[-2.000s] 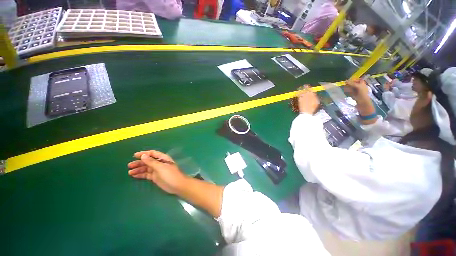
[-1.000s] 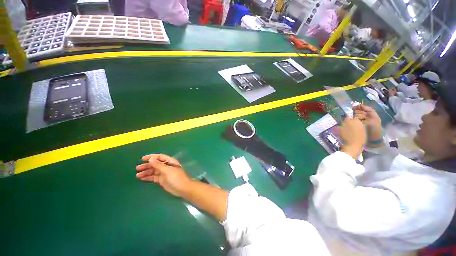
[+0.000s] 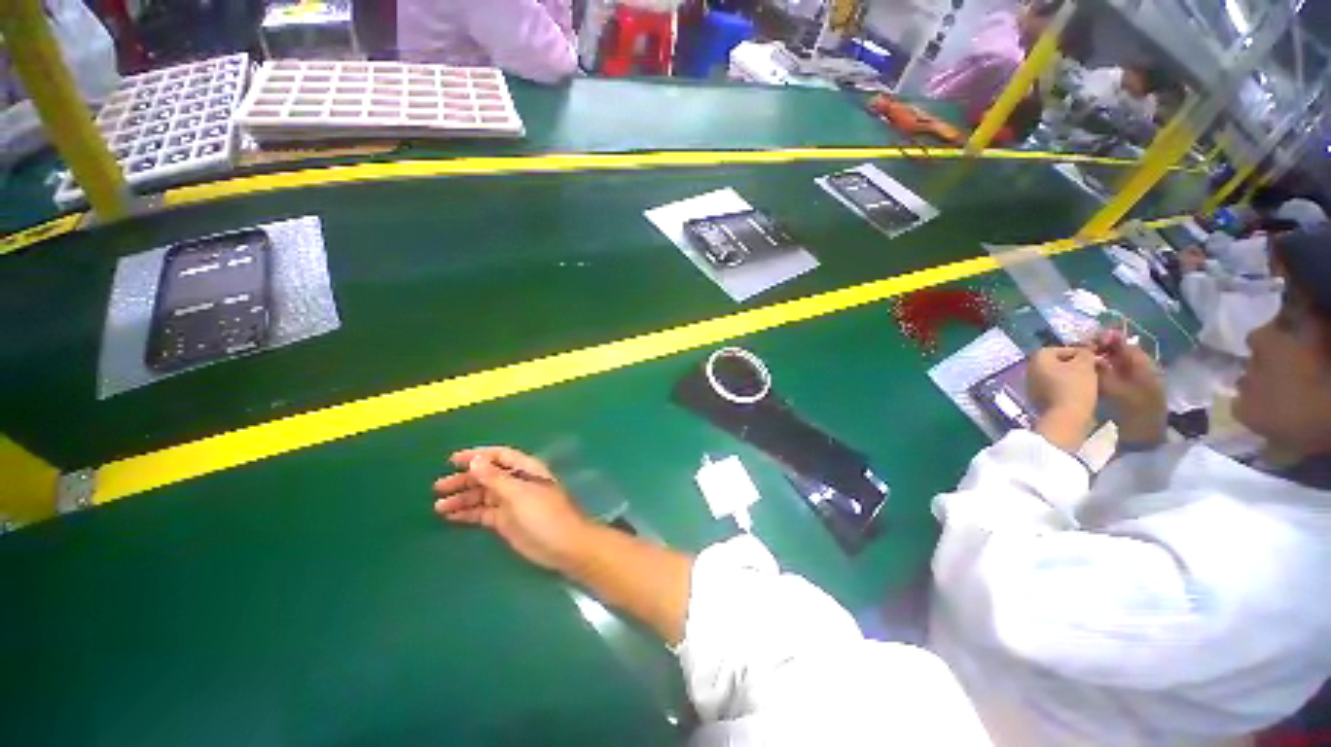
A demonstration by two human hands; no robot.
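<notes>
My right hand [image 3: 511,504] rests over the green bench, its fingers loosely curled and pointing left. A thin dark line shows beside the thumb; I cannot tell whether it is a held tool. My left hand is out of the picture. A clear plastic film strip [image 3: 596,489] lies under and beside my right wrist, with a small dark piece on it partly hidden by my forearm. A white square block [image 3: 726,488] with a white cord lies right of it. A pale tape roll [image 3: 737,377] lies on a long black strip [image 3: 800,445].
A yellow rail [image 3: 438,388] separates bench and conveyor. Dark housings on bubble-wrap sheets lie on the conveyor at left [image 3: 212,299], centre [image 3: 737,238] and farther right [image 3: 873,199]. White trays [image 3: 380,99] stand beyond. A person in white [image 3: 1124,569] works close at right beside red parts [image 3: 946,314].
The whole view has shifted, so bench items and my right hand appear farther right. The neighbour's hands have come together above their unit. My right hand keeps nearly the same pose.
</notes>
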